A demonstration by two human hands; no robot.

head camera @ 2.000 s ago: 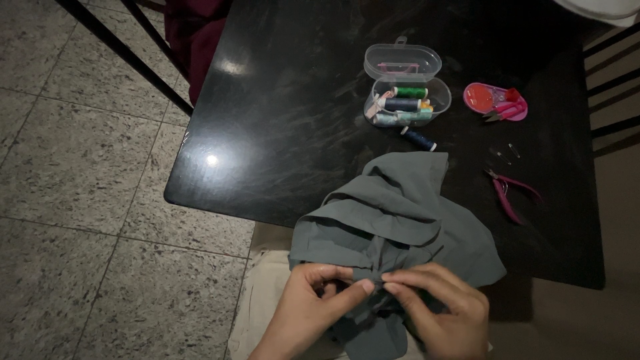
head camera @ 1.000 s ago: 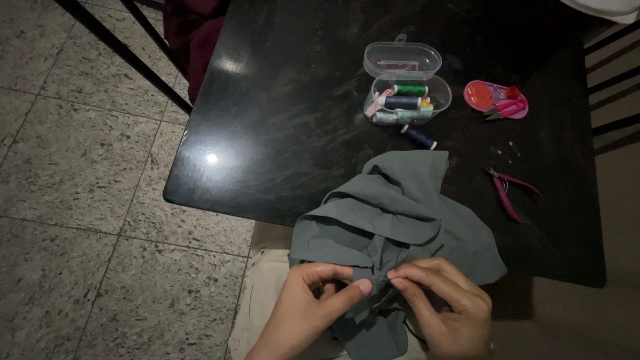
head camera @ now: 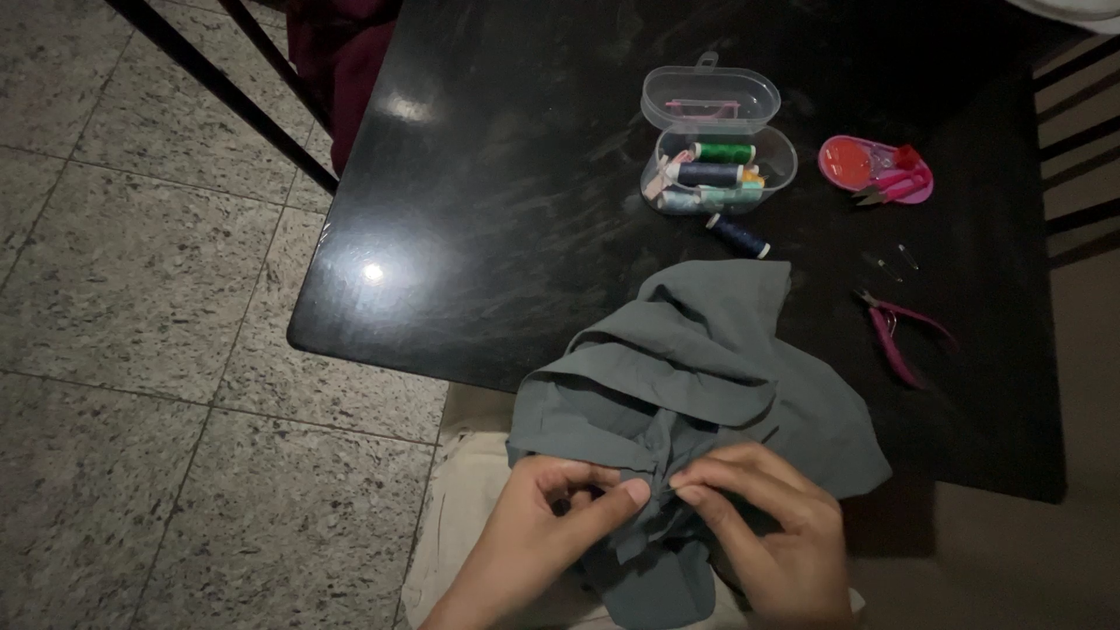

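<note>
A grey cloth garment (head camera: 691,367) lies bunched over the table's near edge and my lap. My left hand (head camera: 569,516) pinches a fold of it between thumb and fingers. Just to the right, my right hand (head camera: 761,525) has thumb and index fingertips closed together at the same fold, on something thin that looks like a needle, too small to be sure. Beyond the cloth lies a dark blue thread spool (head camera: 739,236), in front of an open clear plastic box (head camera: 792,166) of thread spools. Pink-handled nippers (head camera: 894,346) rest right of the cloth.
Two small safety pins (head camera: 908,255) lie beyond the nippers on the black table (head camera: 490,201). Farther back is a pink case (head camera: 844,164) with small pink thread snips (head camera: 906,185) on it. Dark chair bars (head camera: 227,96) stand at the left, beside dark red fabric (head camera: 337,70).
My right hand's fingertips have shifted slightly at the fold, and its fingers are bent differently. My left hand keeps its pinch on the cloth.
</note>
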